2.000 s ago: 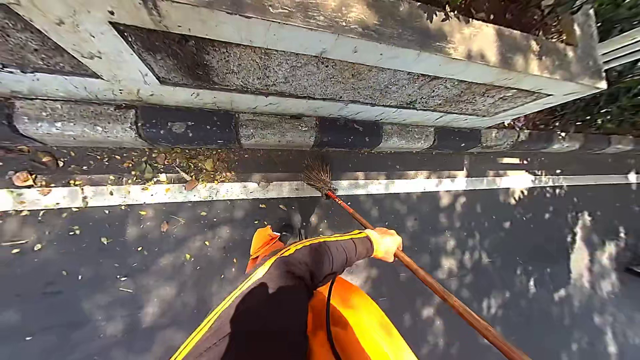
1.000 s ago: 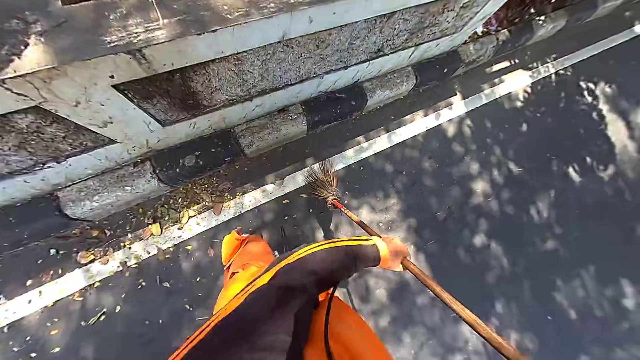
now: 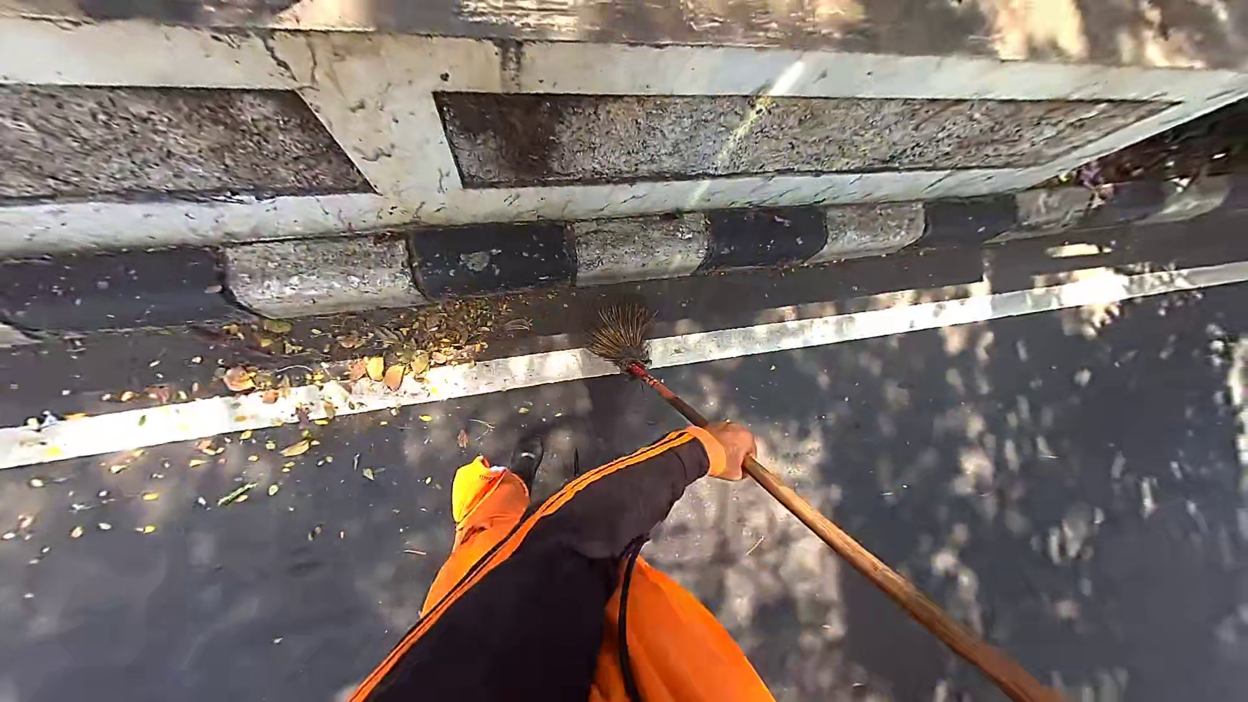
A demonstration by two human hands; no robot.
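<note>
My left hand (image 3: 731,450), at the end of a dark sleeve with an orange stripe, is closed around the wooden handle of a stick broom (image 3: 621,334). The handle runs from the bristles down to the lower right edge of the head view. Stiff, fanned bristles lie over the kerb-side edge of the white road line (image 3: 819,331), bound with red at their base. A patch of dry yellow and brown leaves (image 3: 419,343) lies left of the bristles, between the kerb and the line and partly on it. My right hand is outside the view.
A black and white painted kerb (image 3: 639,248) runs along the foot of a low concrete wall (image 3: 390,117) with rough panels. Scattered leaves dot the asphalt (image 3: 175,585) at left. Orange-clad legs (image 3: 487,512) and a dark shoe (image 3: 527,456) are below the line.
The view swung to a tilt one second ago and has turned back. My left hand keeps its hold on the broom handle throughout.
</note>
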